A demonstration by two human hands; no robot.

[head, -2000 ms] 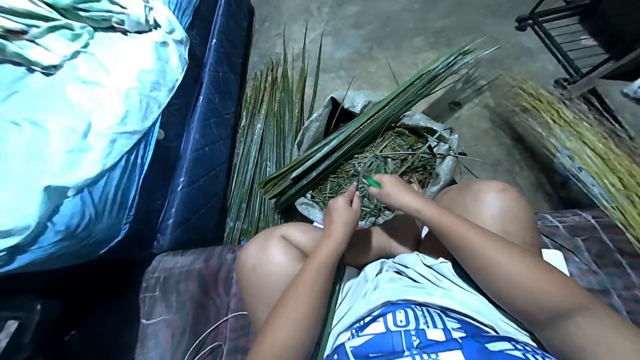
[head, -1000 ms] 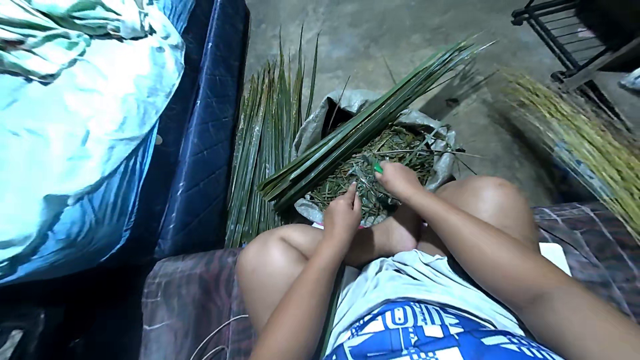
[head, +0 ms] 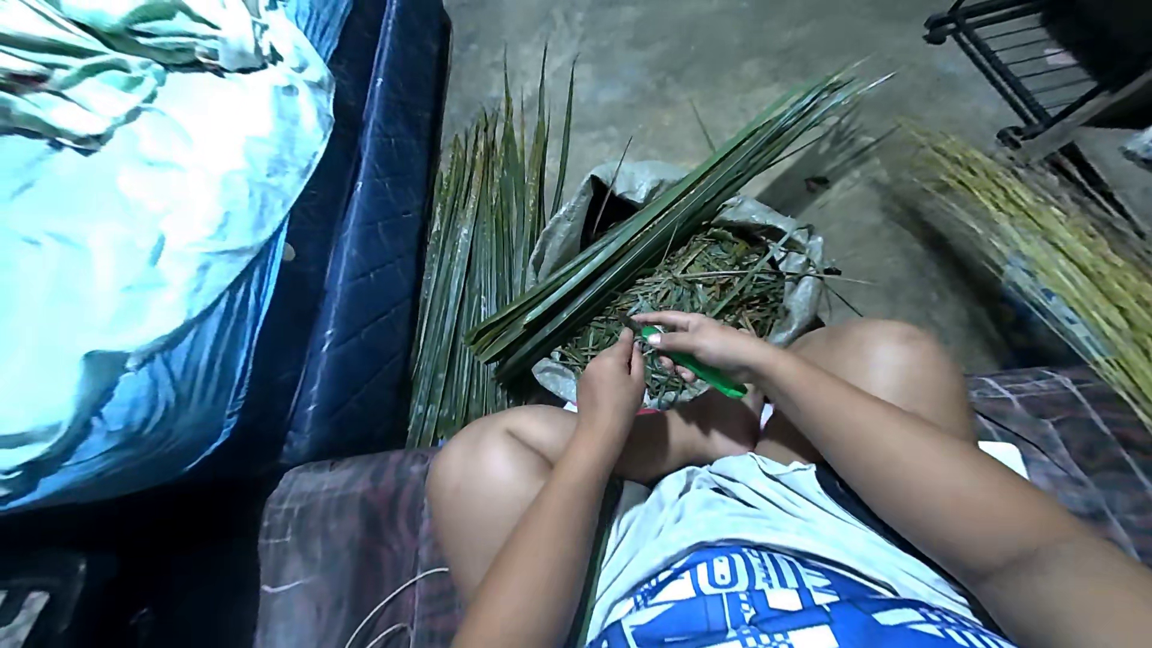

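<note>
My right hand (head: 706, 346) holds a green-handled knife (head: 715, 376), its handle slanting down to the right and its small blade near my left fingertips. My left hand (head: 615, 373) is closed, thumb and fingertips together, close to the blade; whatever thin piece it may pinch is too small to tell. Both hands are over the near side of an open woven sack (head: 805, 292) filled with cut leaf scraps (head: 702, 279). A bundle of long green palm leaves (head: 657, 225) lies slantwise across the sack's mouth.
More palm leaves (head: 477, 261) lie left of the sack, beside a blue mattress (head: 351, 234) with light blue cloth. A bundle of yellowish thin sticks (head: 1053, 243) is at the right. A black metal rack (head: 1017, 72) stands on the concrete floor. A pale cable (head: 396, 598) lies at the lower left.
My right hand has turned, so the green handle now shows at length below its fingers. Both hands have come closer together than one second ago. The leaf bundle stays across the sack.
</note>
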